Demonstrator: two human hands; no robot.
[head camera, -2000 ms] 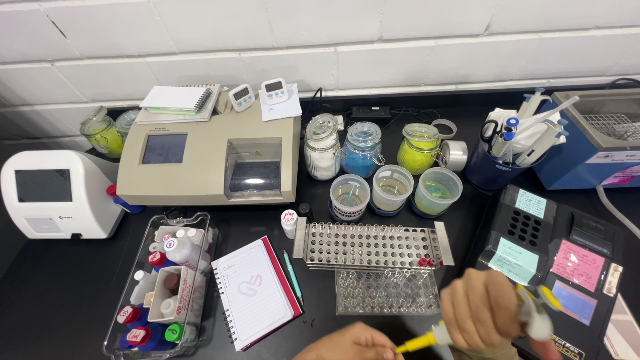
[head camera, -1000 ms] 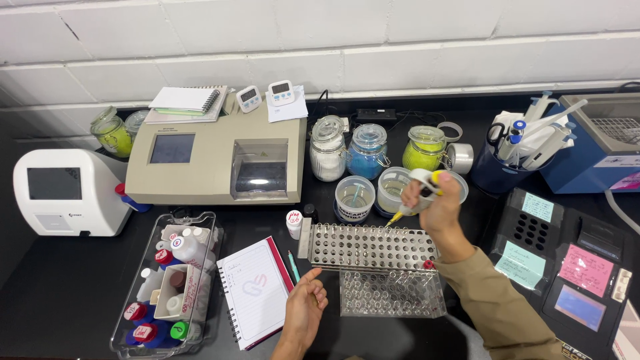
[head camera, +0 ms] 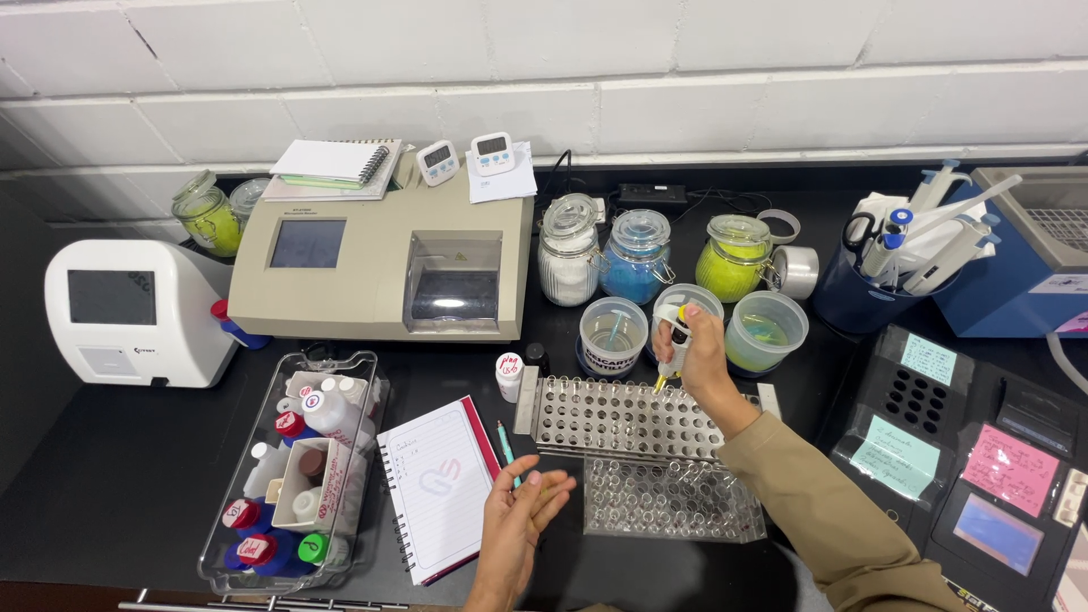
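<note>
My right hand [head camera: 707, 353] grips a white and yellow micropipette [head camera: 676, 347] upright, thumb at its top. The yellow tip points down at the back row of a metal test tube rack [head camera: 629, 416]; whether it is inside a tube I cannot tell. My left hand [head camera: 520, 518] is bare and held palm up with fingers apart, beside a spiral notebook [head camera: 442, 493] and a teal pen [head camera: 507, 450]. In front of the metal rack lies a clear rack with glass tubes [head camera: 671, 501]. Plastic cups [head camera: 612, 336] stand behind.
A clear bin [head camera: 208, 544] of reagent bottles stands at left, near a beige microplate reader [head camera: 382, 297] and a white analyser [head camera: 127, 314]. Glass jars [head camera: 639, 255] line the back. At right are a pipette holder [head camera: 867, 297] and a black device with sticky notes [head camera: 914, 399].
The hands were together near the front edge two seconds ago, at the pipette's yellow tip. The right hand has since moved the pipette back to the metal rack; the left hand has moved left and lets go of the tip.
</note>
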